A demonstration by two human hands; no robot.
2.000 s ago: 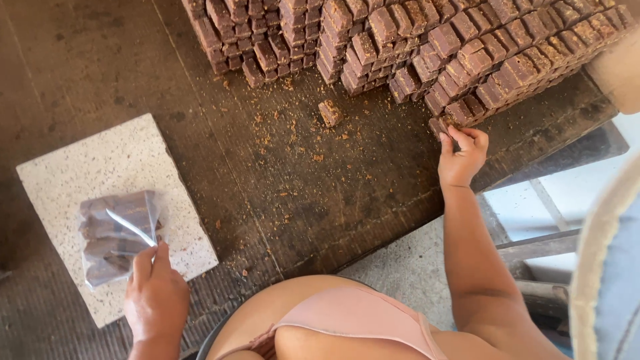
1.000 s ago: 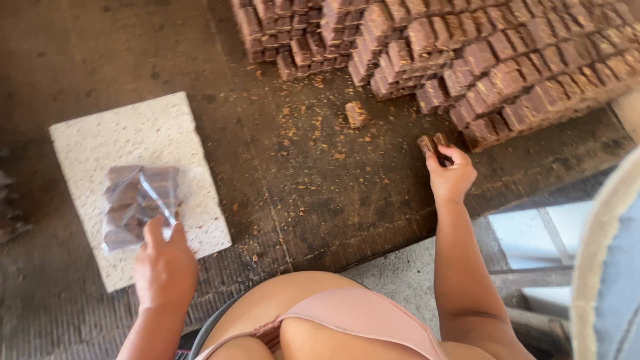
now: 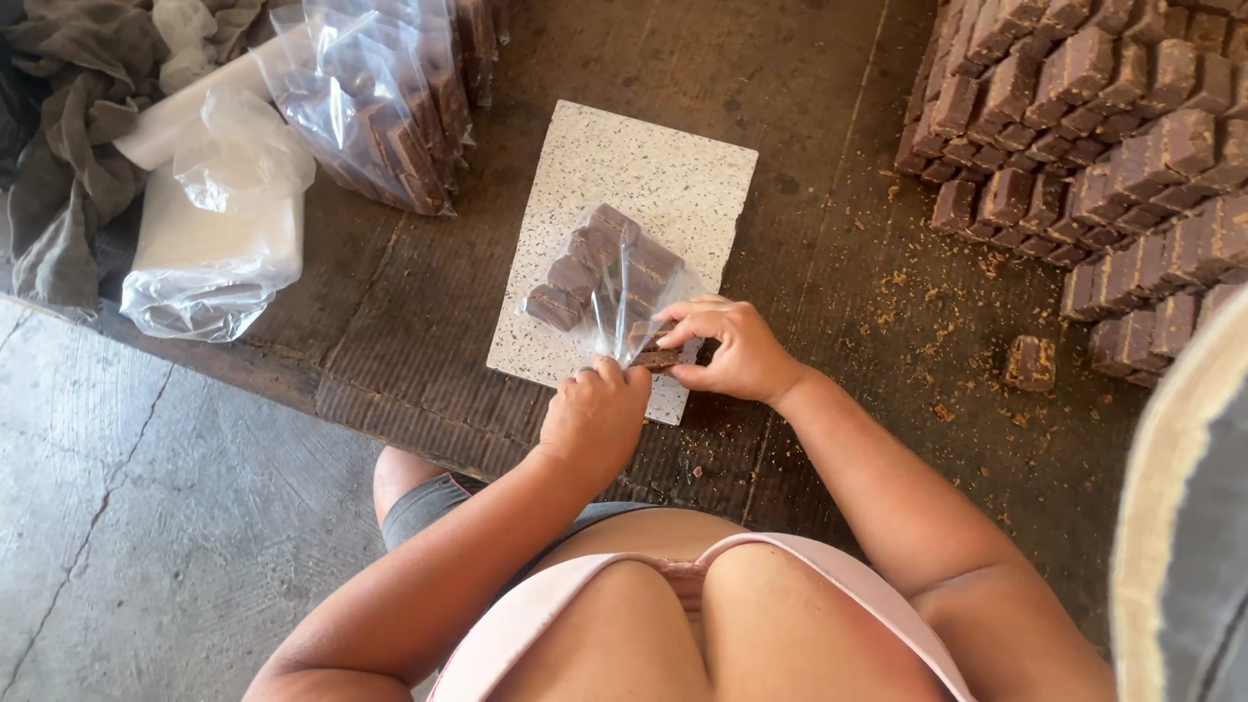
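A clear plastic bag [image 3: 624, 283] with several brown bars [image 3: 575, 268] in it lies on a speckled stone tile [image 3: 648, 166]. My left hand [image 3: 597, 414] grips the bag's gathered edge near the tile's lower side. Just to its right, my right hand [image 3: 731, 349] holds a small brown bar [image 3: 656, 360] between thumb and fingers at the bag's opening. How far the bar is inside the bag I cannot tell. The two hands almost touch.
Stacked brown bars [image 3: 1111, 127] fill the table's right side, with crumbs and a loose bar [image 3: 1031, 364] beside them. Filled clear bags [image 3: 390, 117] stand upper left, near a plastic-wrapped stack [image 3: 219, 229] and a dark cloth [image 3: 78, 127]. The table edge [image 3: 322, 400] runs nearby.
My right hand has moved left from the stacked bars to the bag, carrying brown bar material. My left hand remains at the bag. The view has swung left.
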